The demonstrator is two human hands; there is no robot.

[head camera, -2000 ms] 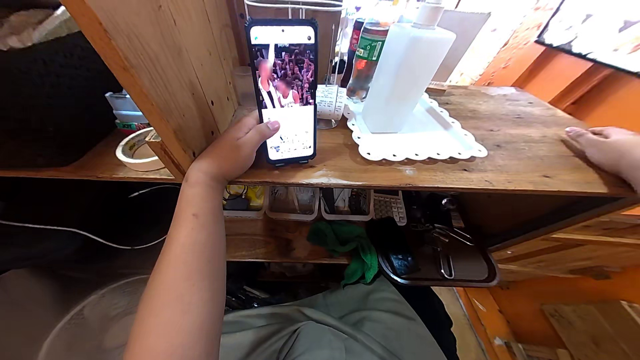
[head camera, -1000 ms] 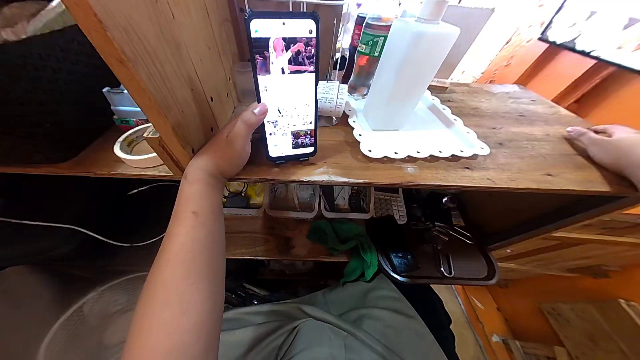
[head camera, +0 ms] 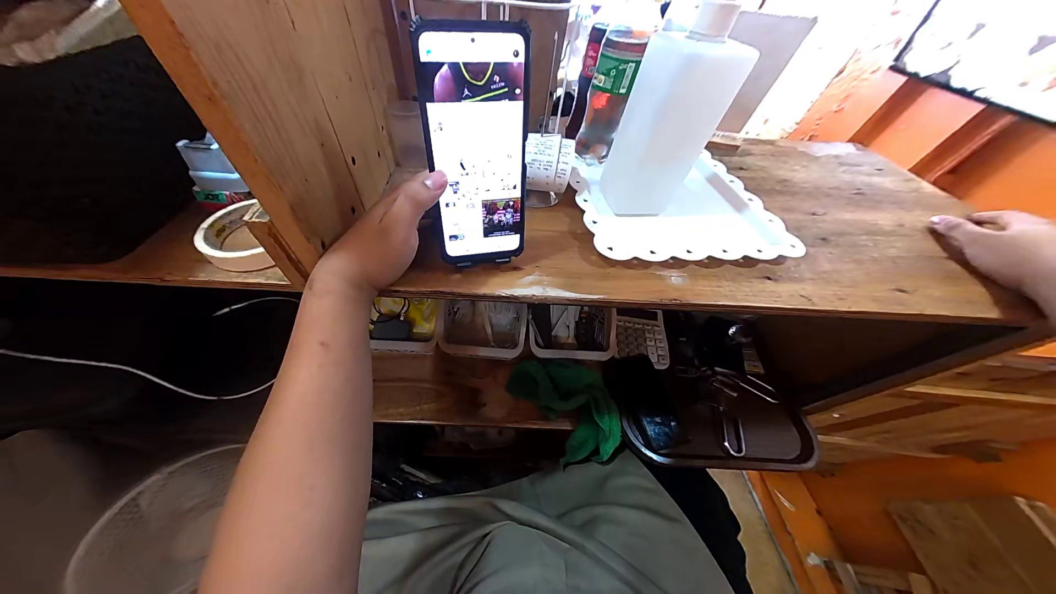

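Observation:
A smartphone (head camera: 477, 144) in a dark case stands upright on the wooden counter (head camera: 841, 247), its lit screen facing me. My left hand (head camera: 386, 231) is at its left edge, the thumb over the screen's side and the other fingers hidden behind; whether they grip the phone cannot be seen. At the far right, my right hand (head camera: 994, 247) rests on the counter's end with nothing visible in it. Between them, a white plastic bottle (head camera: 676, 124) stands on a scalloped white tray (head camera: 775, 245). Right behind the phone is a printed paper roll (head camera: 547, 165).
Drink bottles (head camera: 610, 91) stand behind the white bottle. A masking tape roll (head camera: 235, 239) lies left of the wooden post (head camera: 280, 107). Below the counter are small baskets (head camera: 483, 351), a calculator (head camera: 642, 337), a green cloth (head camera: 577, 400) and a brown tray (head camera: 792, 450) that juts out.
The picture on the phone's screen has changed. My left thumb has shifted from the lower part of the screen toward its left edge. My right hand has stayed on the counter's end.

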